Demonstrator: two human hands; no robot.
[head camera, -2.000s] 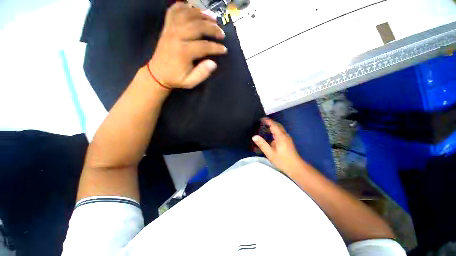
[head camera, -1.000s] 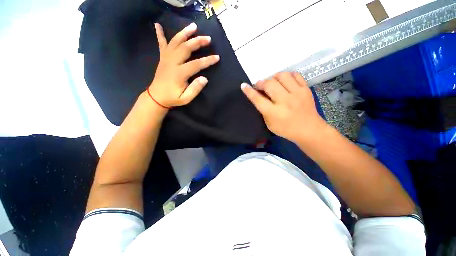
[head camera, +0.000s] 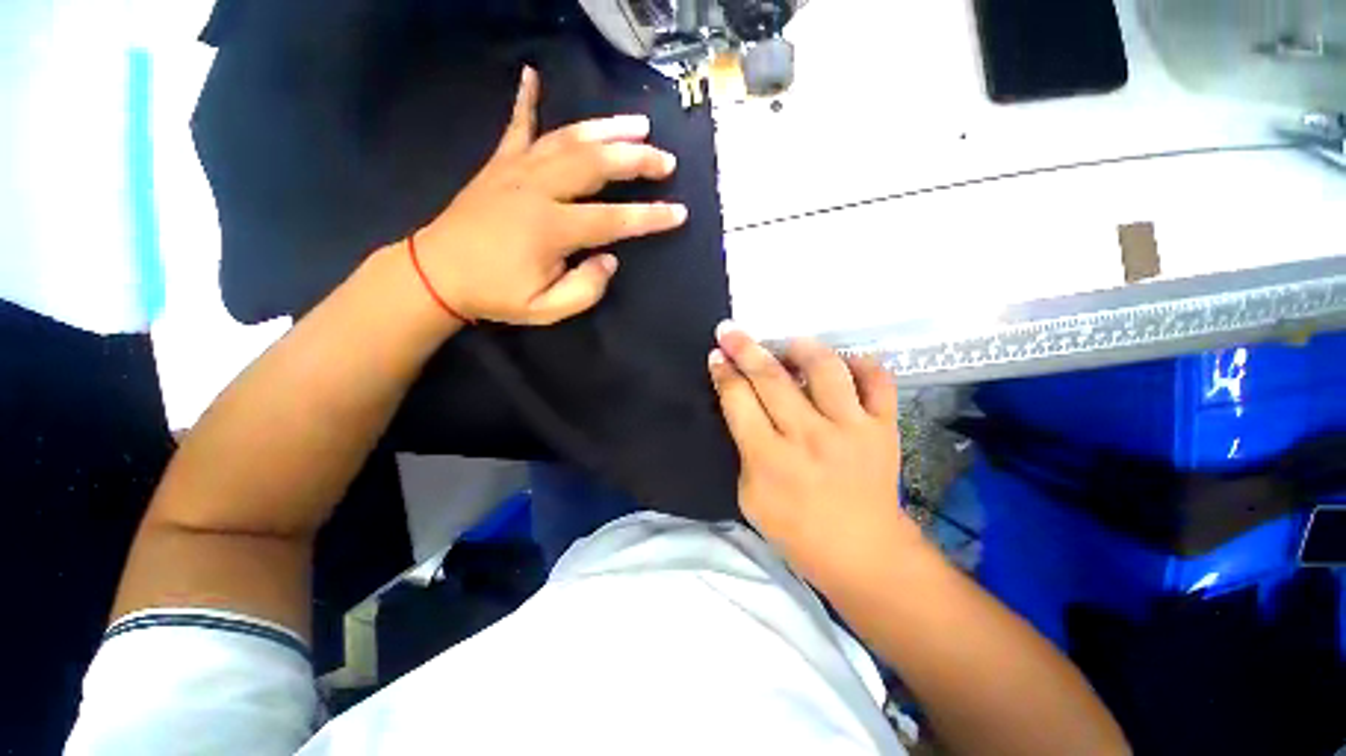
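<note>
A black fabric panel (head camera: 354, 133) lies on the white machine table, its right edge running down from the presser foot (head camera: 691, 86) and its lower part hanging over the table's front edge. My left hand (head camera: 539, 222) lies on the panel with fingers spread, left of and below the foot. My right hand (head camera: 812, 436) is at the panel's right edge near the table front, fingertips on the border. Whether it pinches the cloth is hard to tell. The needle is too small to make out.
The sewing machine head (head camera: 650, 22) is at the top. A black flat pad (head camera: 1051, 47) and a tan tape patch (head camera: 1138, 251) are on the table at right. A ruler tape (head camera: 1033, 337) runs along the front edge. Blue plastic (head camera: 1092, 443) stands below right; dark cloth (head camera: 74, 547) hangs left.
My right hand went from the panel's lower corner up to its right edge. My left hand stays spread on the cloth. The view has turned and shows more of the table at right.
</note>
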